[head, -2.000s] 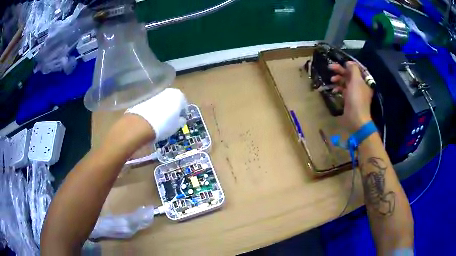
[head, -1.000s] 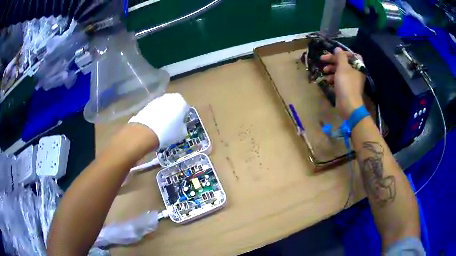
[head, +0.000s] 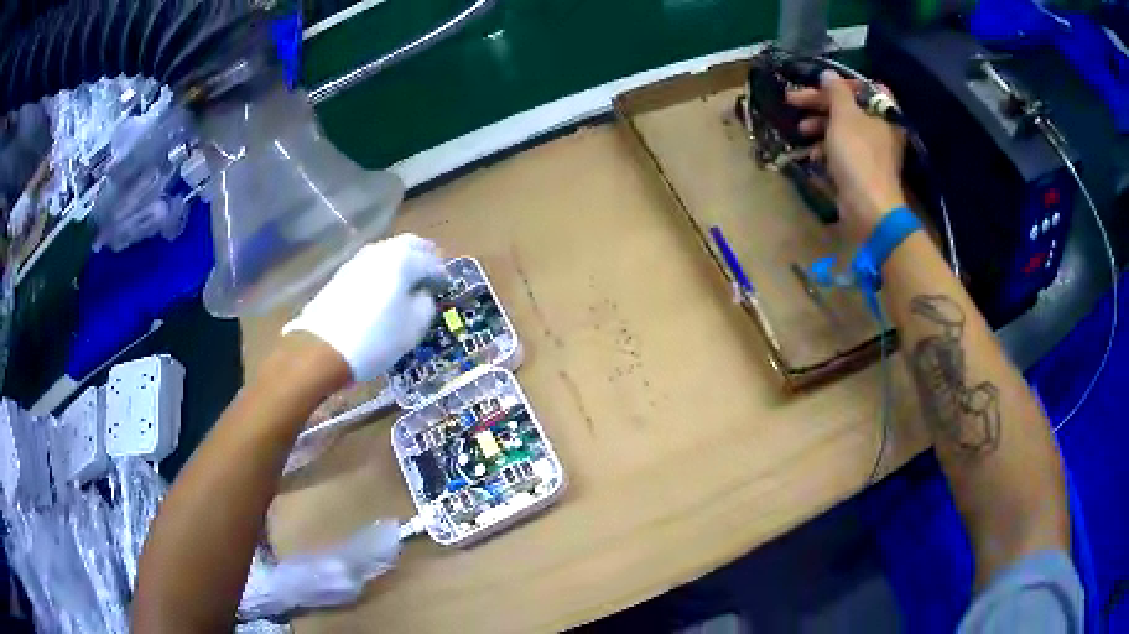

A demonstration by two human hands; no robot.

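Two open white power strip housings lie on the brown cardboard, the near one point(head: 478, 456) fully visible with its green board, the far one point(head: 456, 320) touching it behind. My left hand point(head: 375, 303) in a white glove rests over the left part of the far housing; its fingertips are at the board, and whether they grip anything is unclear. My bare right hand point(head: 857, 139), with a blue wrist strap point(head: 886, 243), is at the dark iron stand point(head: 780, 118) in the cardboard tray. It holds the soldering iron point(head: 880, 104), whose cream collar shows beside the hand.
A clear fume hood point(head: 287, 211) hangs above and left of my gloved hand. The cardboard tray point(head: 778, 359) holds a blue pen point(head: 731, 258). A dark soldering station point(head: 1009, 186) stands at right. White power strips point(head: 145, 406) and bagged cords point(head: 324, 572) lie left. A green conveyor runs behind.
The camera view has shifted slightly. My left hand has moved a little left, showing more of the far board. My right hand remains at the iron stand.
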